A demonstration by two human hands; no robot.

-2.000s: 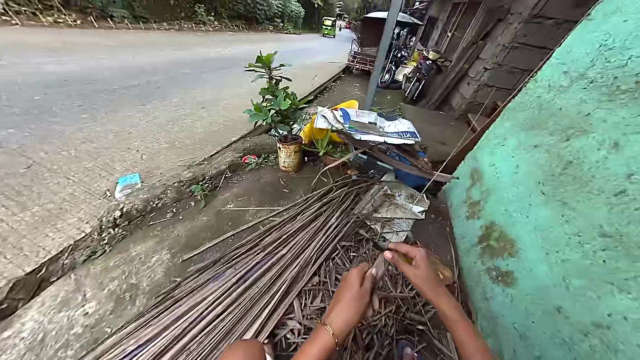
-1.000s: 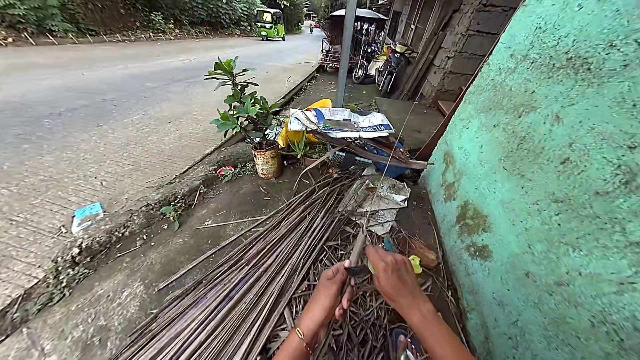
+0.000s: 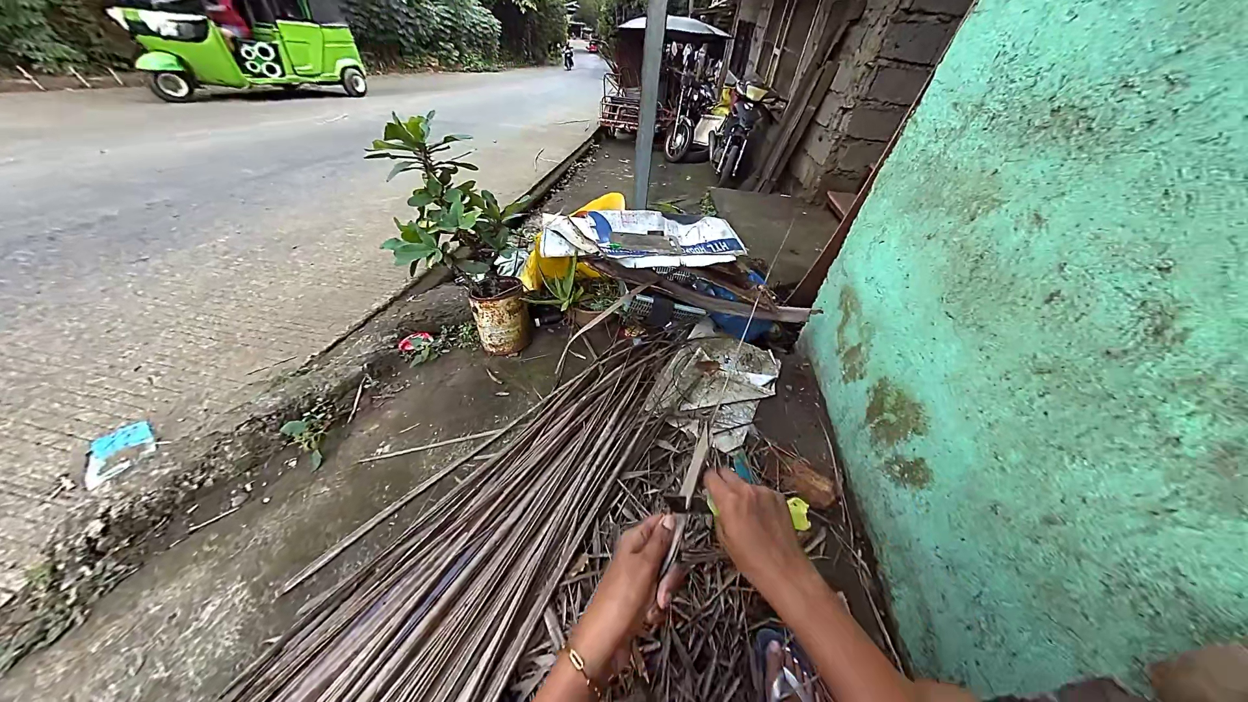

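Note:
My left hand (image 3: pixel 639 575), with a bracelet at the wrist, grips a dry palm leaflet (image 3: pixel 696 468) that points away from me, its thin end rising forward. My right hand (image 3: pixel 751 517) is closed on a small knife, whose dark blade (image 3: pixel 686 504) lies across the leaflet just beyond my left fingers. A large heap of long dry palm leaflets (image 3: pixel 507 507) spreads to the left of my hands. Short leaf scraps (image 3: pixel 702 634) cover the ground beneath them. A crumpled whitish sack (image 3: pixel 726 390) lies ahead of my hands.
A green-painted wall (image 3: pixel 1053 351) stands close on the right. Ahead are a potted plant in a rusty can (image 3: pixel 501 317), a printed sack (image 3: pixel 653 239) over piled items, and a metal post (image 3: pixel 649 107). The road (image 3: pixel 244 224) runs left, with a green three-wheeler (image 3: pixel 263 49). My sandalled foot (image 3: pixel 783 668) shows below.
The green three-wheeler has come nearer along the road. Both hands still hold the leaflet and knife; the blade now lies crosswise on the leaflet beyond my left fingers.

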